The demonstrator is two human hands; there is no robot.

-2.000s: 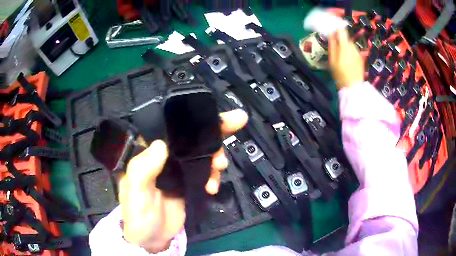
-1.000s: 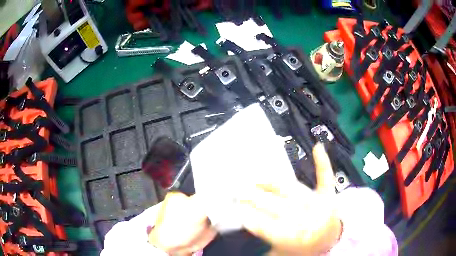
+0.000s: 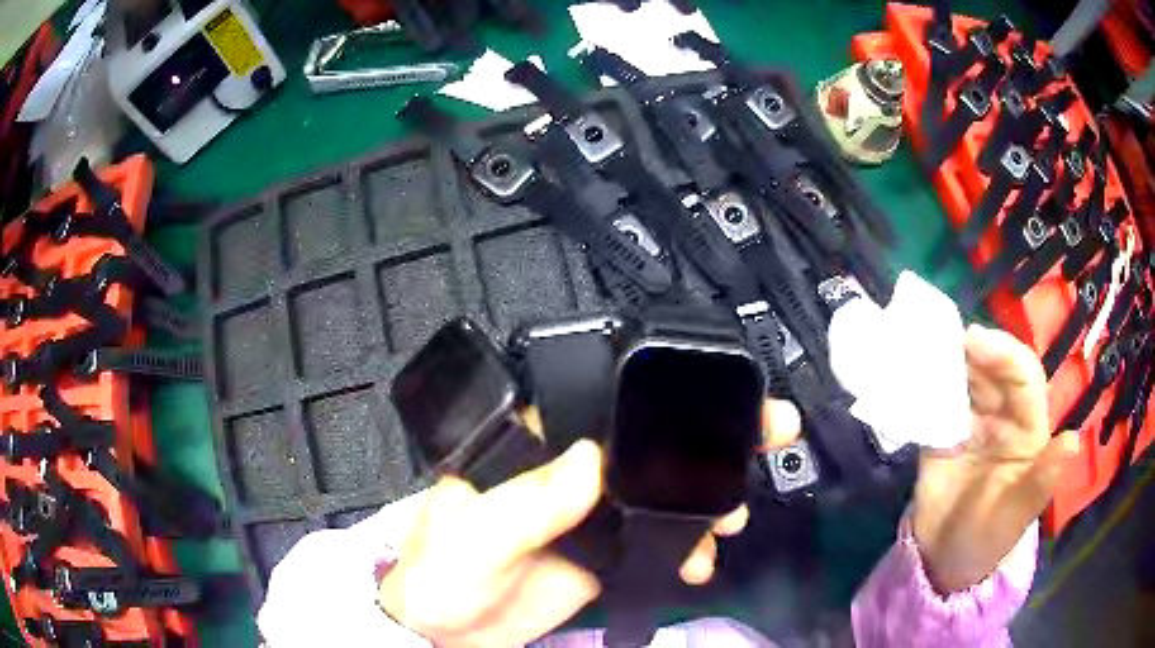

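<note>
My left hand [image 3: 500, 557] holds several black smartwatches fanned out at the bottom centre. One smartwatch [image 3: 685, 428] faces up with its dark glossy screen. Another smartwatch [image 3: 457, 390] is tilted at the left of the hand, and part of one more shows between them. My right hand [image 3: 994, 462] is raised to the right, apart from the watches, with a white wipe [image 3: 902, 361] at its fingers. The dark grey foam tray [image 3: 361, 272] lies behind the hands, with watches on its right part, case backs up.
Orange-red trays with watches stand at left [image 3: 127, 190] and right [image 3: 915, 76]. A squat cream bottle [image 3: 864, 114] stands behind the foam tray's right side. A white machine [image 3: 196, 82], a metal frame [image 3: 380, 76] and white wipes [image 3: 646, 36] lie at the back.
My right hand has moved from over the watches out to the right with the wipe, now crumpled, uncovering the screens. My left hand still holds the watches. The wipe earlier lay flat across them.
</note>
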